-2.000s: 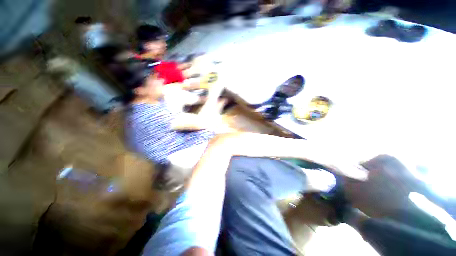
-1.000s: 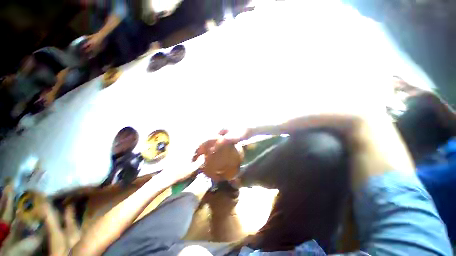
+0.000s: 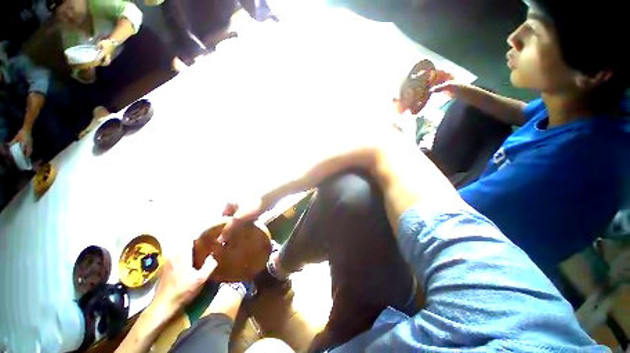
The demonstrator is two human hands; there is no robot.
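A round amber-brown disc (image 3: 242, 251) is over my lap at the table's near edge. My left hand (image 3: 183, 277) grips its left rim, with the thumb on its face. My right hand (image 3: 242, 214) is at its upper edge, fingers touching near the top of the face; glare blurs the fingertips, so its grip is unclear. A small light spot shows on the disc's upper left face. A yellow bowl (image 3: 141, 260) with bits and a black-and-blue piece sits on the table at left, beside a dark parts bowl (image 3: 92, 266).
A black lump (image 3: 105, 310) lies on the near left table edge. The glaring white table (image 3: 207, 138) holds two dark bowls (image 3: 123, 124) and an amber dish (image 3: 45, 178) at the far side. A person in blue (image 3: 546, 172) sits close at right, holding a brown round piece (image 3: 418, 86). Others sit opposite.
The view has swung right, bringing the person in blue into sight and shifting the bowls left. The disc stays in my left hand and my right hand stays at its upper edge.
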